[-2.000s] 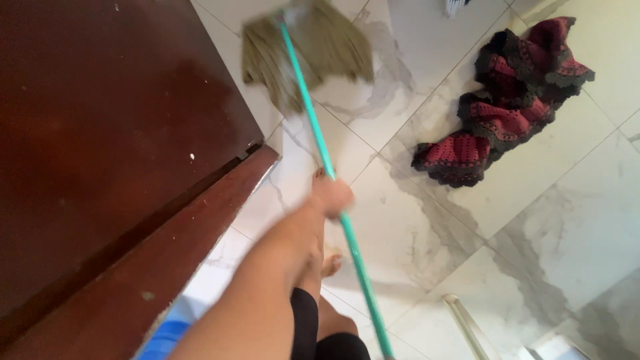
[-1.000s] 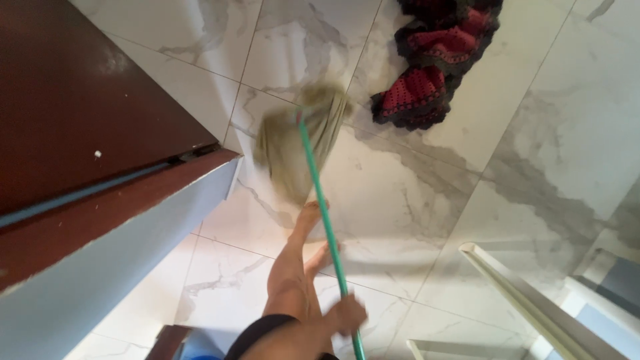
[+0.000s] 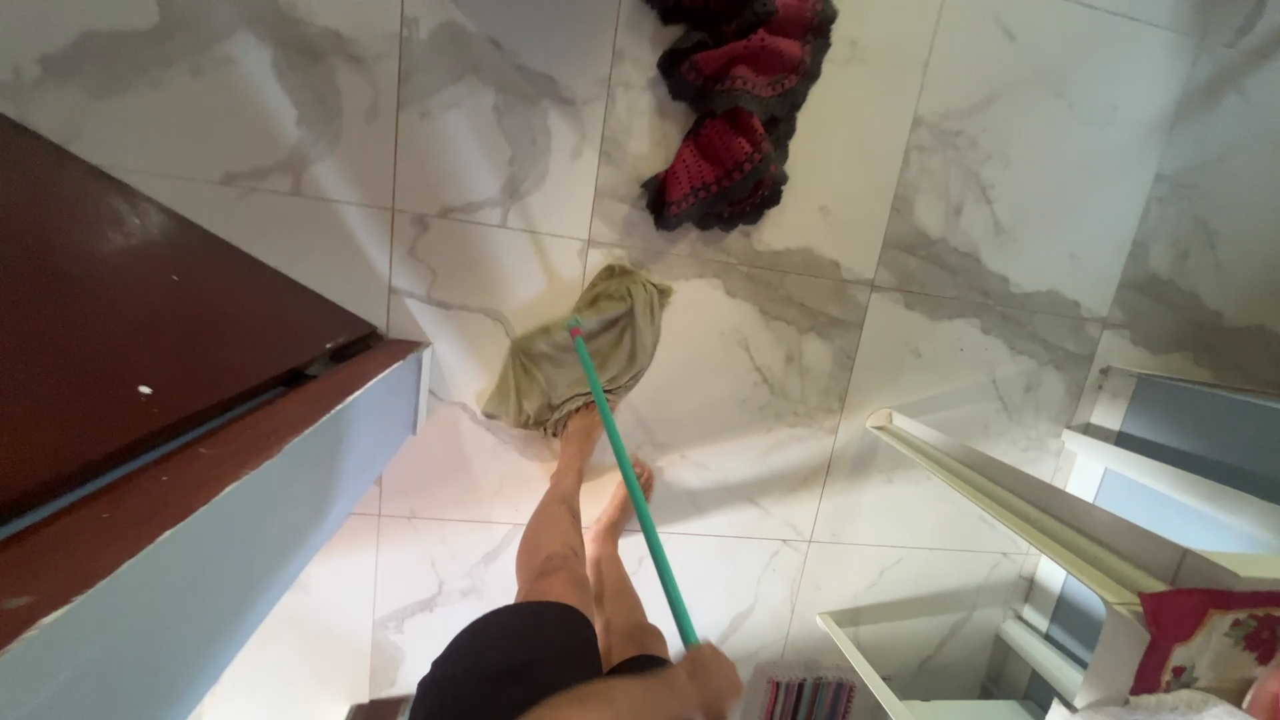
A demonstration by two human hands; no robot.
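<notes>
My left hand point(image 3: 710, 680) is closed around a green mop or squeegee handle point(image 3: 640, 500) at the bottom of the view. The handle slants up and left to an olive-green cloth point(image 3: 610, 340) lying bunched on the marble-look tile floor. The cloth covers the tool's head. Its lower edge meets the toes of one bare foot point(image 3: 578, 430); my other bare foot point(image 3: 630, 485) is just behind the handle. My right hand is not in view. Beyond the cloth lies a crumpled red and black crocheted mat point(image 3: 720, 165).
At left are a dark red-brown wooden door point(image 3: 150, 330) and a pale blue wall end point(image 3: 260, 520). White furniture frames point(image 3: 1010, 500) stand at right, with a floral cloth point(image 3: 1210, 630) at the corner. A striped woven item point(image 3: 808, 695) shows at the bottom edge.
The olive cloth has moved nearer to my feet, and its blur is gone. My left hand stays on the handle. The view has shifted, bringing more of the white furniture into sight.
</notes>
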